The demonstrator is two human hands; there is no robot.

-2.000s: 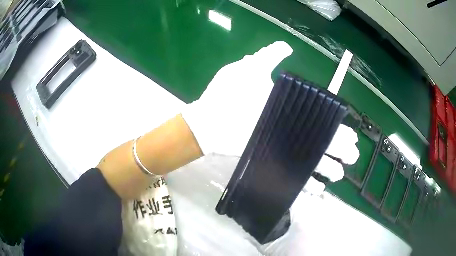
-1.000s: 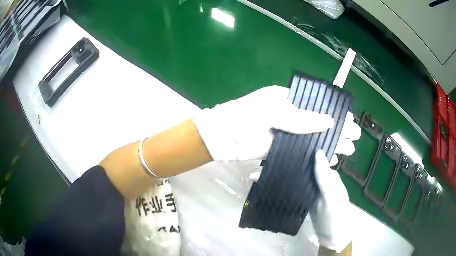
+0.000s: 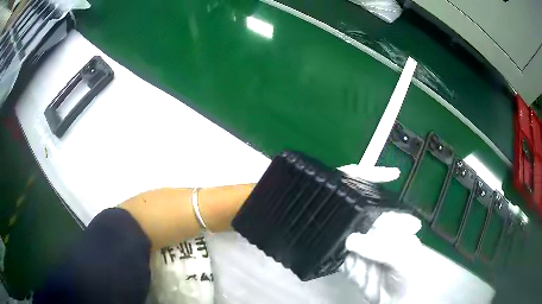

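A thick black stack of phone housings (image 3: 297, 217) is held in the lower middle, its ribbed side towards me. My left hand (image 3: 371, 173), in a white glove, is mostly hidden behind the stack; white fingers show past its upper right edge. My right hand (image 3: 383, 249), also gloved, grips the stack's right end. Several black open frames (image 3: 440, 178) lie in an overlapping row on the green surface at right. A single black frame (image 3: 79, 96) lies on the white bench sheet (image 3: 148, 130) at left.
A white divider strip (image 3: 389, 113) crosses the green surface (image 3: 226, 77) beyond the hands. A red tray (image 3: 526, 148) is at far right, slotted trays (image 3: 35, 38) at far left. A printed bag (image 3: 184, 279) lies by my left forearm; a grey machine (image 3: 493, 29) stands opposite.
The stack has been turned and tilted to show its ribbed side. My left hand has moved from the stack's top to behind it. Another frame's end now shows at the row's left.
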